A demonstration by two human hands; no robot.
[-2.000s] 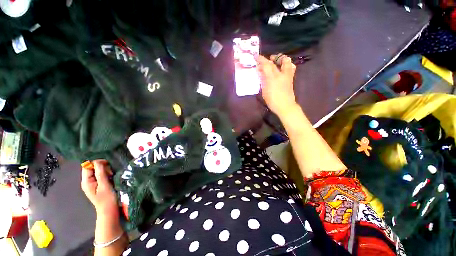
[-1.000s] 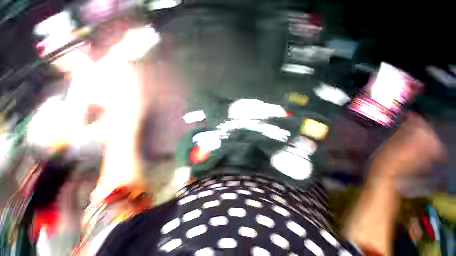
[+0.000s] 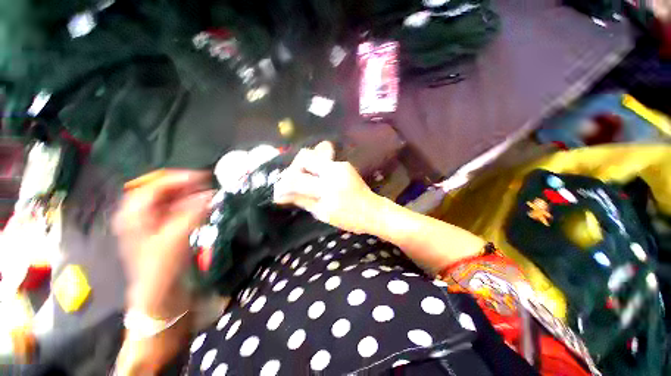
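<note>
A dark green plush wreath [image 3: 243, 231] lies partly on the table edge and partly on the polka-dot apron, blurred, with white lettering and white round appliqués. My right hand [image 3: 327, 187] is on the wreath's right side, fingers bent and pinched at its edge; its snowman appliqué is not visible. My left hand [image 3: 165, 213] is raised at the wreath's left side, strongly blurred, with something orange along its top finger. Whether it holds anything else cannot be made out.
A bright smartphone [image 3: 379, 79] lies on the table beyond my right hand, with dark snips [image 3: 446, 79] beside it. More green wreaths [image 3: 132, 110] are piled at the back left. A yellow block [image 3: 71, 288] is at left. A yellow sack [image 3: 478, 198] with another wreath is at right.
My right hand has left the phone and is now on the wreath. My left hand has come back to the wreath's left side after being farther out. The view swung and returned.
</note>
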